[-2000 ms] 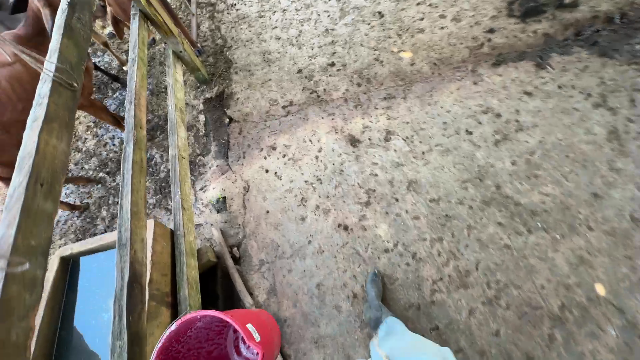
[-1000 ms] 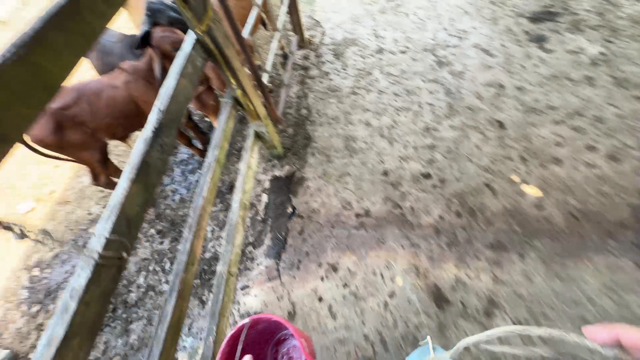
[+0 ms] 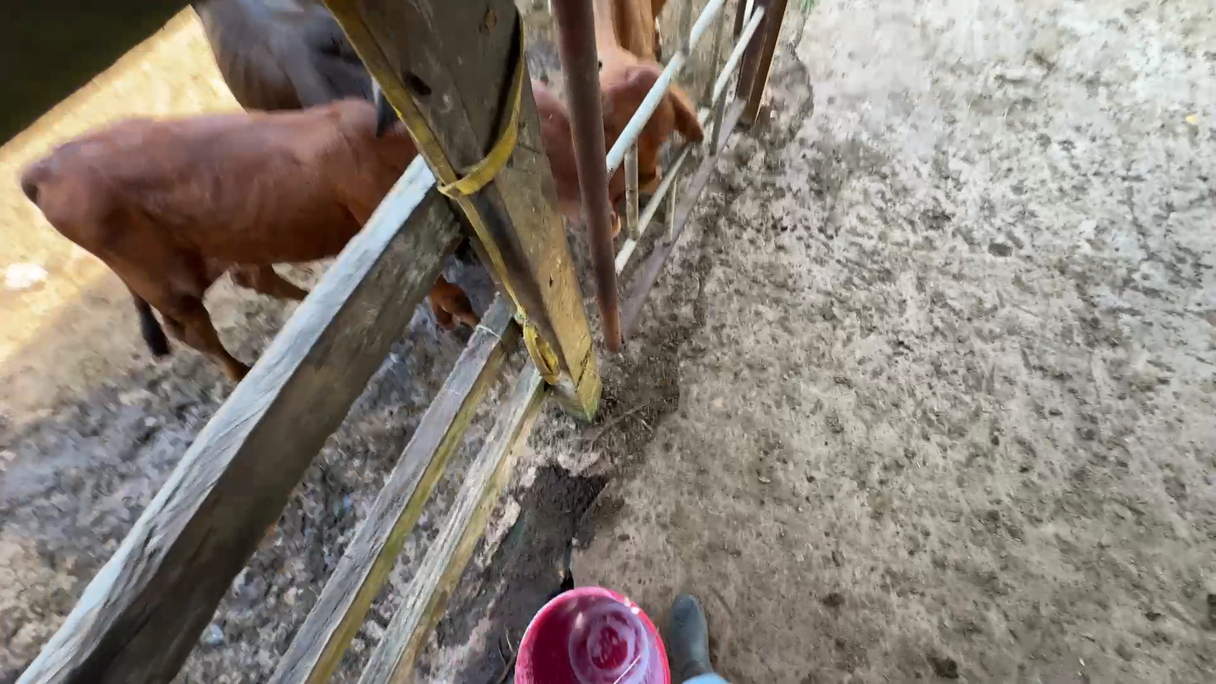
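Observation:
Neither of my hands shows in the head view now. A red plastic bucket (image 3: 591, 638) is at the bottom edge, its inside wet or whitish; what holds it is hidden below the frame. Right beside it, the toe of a grey rubber boot (image 3: 689, 632) rests on the concrete floor. To the left of the bucket run the wooden rails (image 3: 285, 427) of a fence, meeting a wooden post (image 3: 513, 218) wrapped with a yellow strap.
Behind the fence stand a reddish-brown calf (image 3: 218, 185), a dark grey animal (image 3: 285, 57) and another brown one (image 3: 646, 104) with its head near a white metal gate (image 3: 655, 104). A rusty metal pole (image 3: 589, 171) stands past the post. Stained concrete (image 3: 902, 380) extends right.
The view has moved forward along the fence, bringing the post and gate nearer. The fingers and the rope seen at the lower right one second ago are out of view.

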